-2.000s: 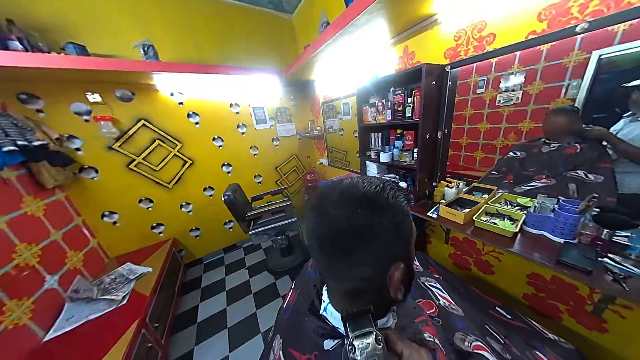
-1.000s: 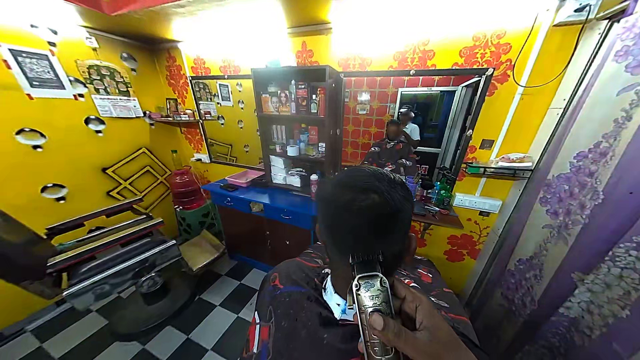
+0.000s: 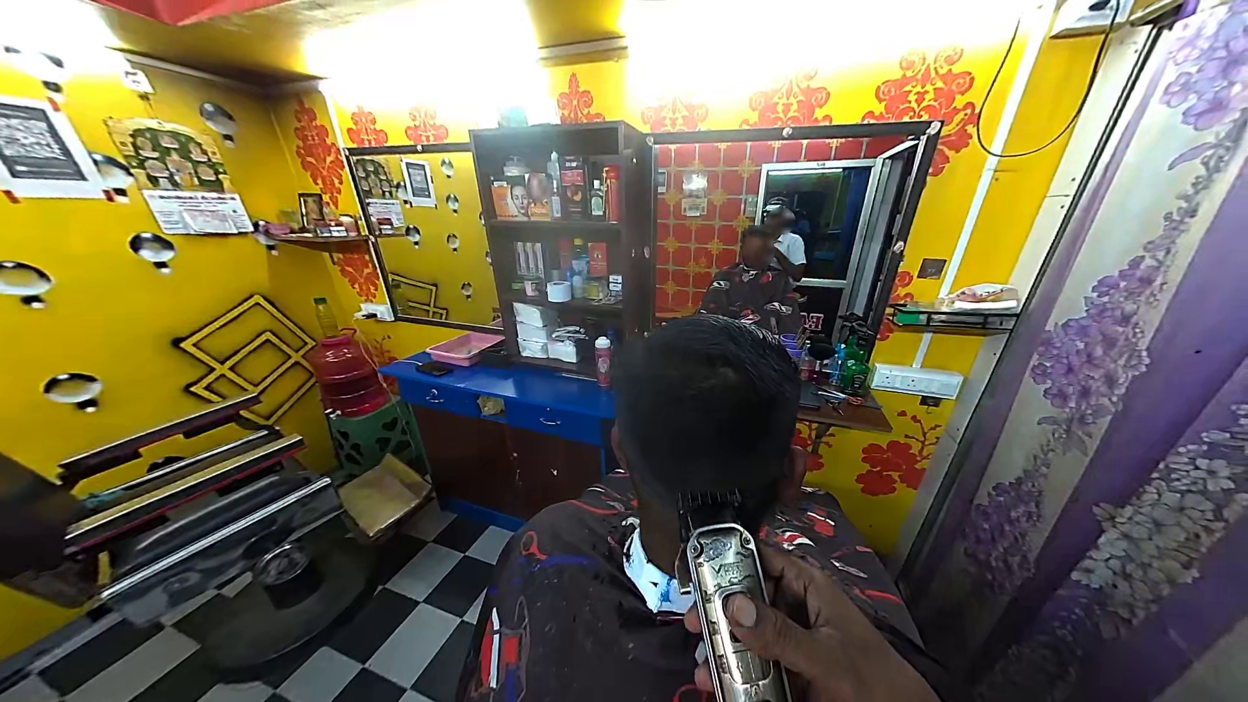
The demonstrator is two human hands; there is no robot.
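My right hand [image 3: 795, 624] is closed around a metal-bodied hair clipper [image 3: 726, 609], thumb on its front. The clipper stands nearly upright, and its black comb guard [image 3: 710, 509] lies against the lower back of a seated person's head [image 3: 707, 419]. The hair is short and dark. A dark barber's cape [image 3: 556, 595] with red, white and blue prints covers the person's shoulders, and a white and blue neck strip [image 3: 655, 577] shows at the collar. My left hand is outside the view.
Ahead stand a blue-topped cabinet [image 3: 556, 398], a dark shelf unit [image 3: 561, 229] with bottles and boxes, and a wall mirror [image 3: 717, 195]. An empty barber's chair [image 3: 224, 526] is at left. A counter [image 3: 848, 417] holds tools and bottles. A purple floral curtain [image 3: 1102, 390] hangs at right.
The view swung right from two seconds ago to one second ago. Over that time more of my right hand and the clipper came into sight. The clipper remains at the back of the head.
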